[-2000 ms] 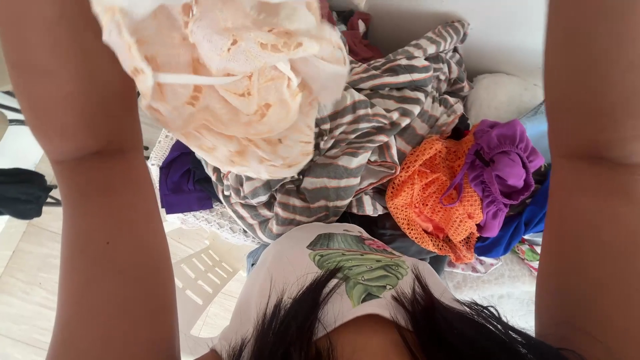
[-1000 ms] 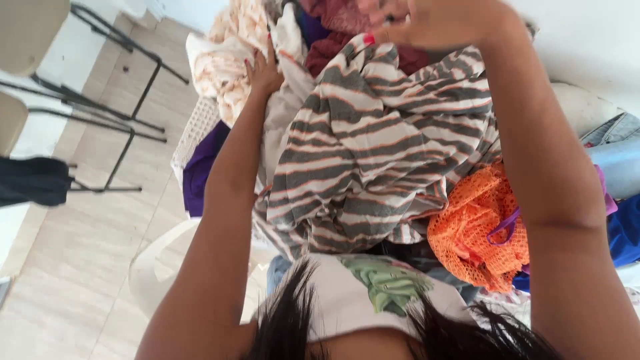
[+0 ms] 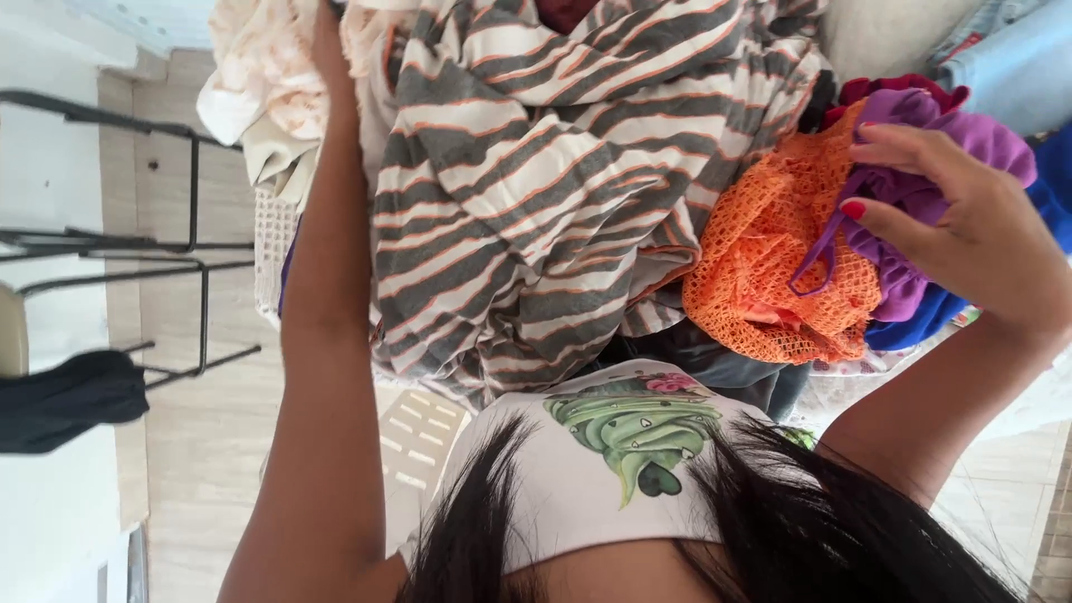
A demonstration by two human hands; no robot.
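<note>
A heap of clothes lies before me, with a grey and white striped cloth with orange lines (image 3: 536,193) over its middle. My left arm reaches along its left side to the cream patterned fabric (image 3: 268,59); my left hand (image 3: 328,25) is mostly cut off at the top edge, so its fingers are hidden. On the right, my right hand (image 3: 938,184) is over a purple garment (image 3: 913,251), thumb and fingers apart, with nothing gripped between them. Beside it lies an orange mesh garment (image 3: 770,260), a thin purple cord across it.
Blue cloth (image 3: 921,322) and light blue denim (image 3: 1013,67) lie at the right. A white openwork basket (image 3: 272,243) shows under the heap's left side. Black metal chair legs (image 3: 201,276) and a dark cloth (image 3: 75,398) are at the far left.
The cream fabric, in front of the striped cloth two seconds ago, now lies at the heap's upper left. My right hand has moved from the top of the heap to the purple garment.
</note>
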